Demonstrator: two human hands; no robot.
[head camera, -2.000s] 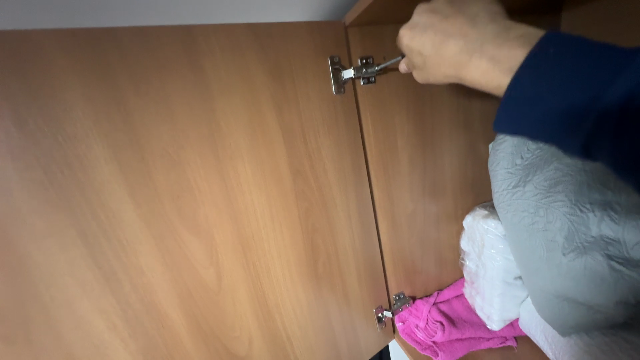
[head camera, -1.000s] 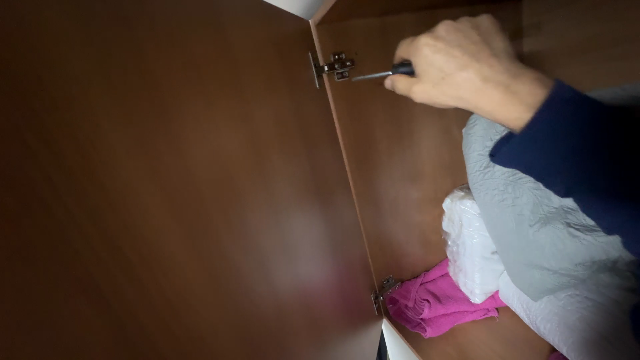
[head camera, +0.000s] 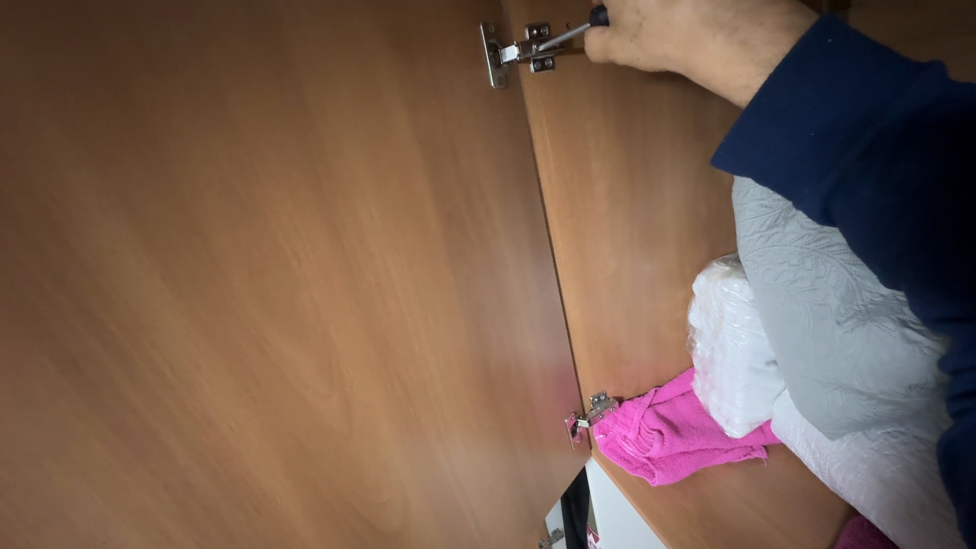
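My right hand (head camera: 679, 34), in a navy sleeve, grips the black handle of a screwdriver (head camera: 564, 36) at the top right of the head view. Its metal shaft points left, and the tip meets the arm of the upper concealed cabinet hinge (head camera: 534, 49). That hinge joins the wooden cabinet door (head camera: 290, 252) to the side panel (head camera: 625, 229). A lower hinge (head camera: 591, 418) sits near the bottom of the same joint. My left hand is out of view.
On the cabinet's bottom panel (head camera: 732, 503) lies a pink towel (head camera: 671, 435), touching the lower hinge. Beside it are a plastic-wrapped white package (head camera: 728, 351), a grey quilted cover (head camera: 831, 320) and a white textile (head camera: 862, 465). Another hinge (head camera: 550, 538) shows at the bottom edge.
One second ago the screwdriver's tip was at the hinge with its shaft nearly level; now the shaft slants up towards my hand. The door surface looked darker then.
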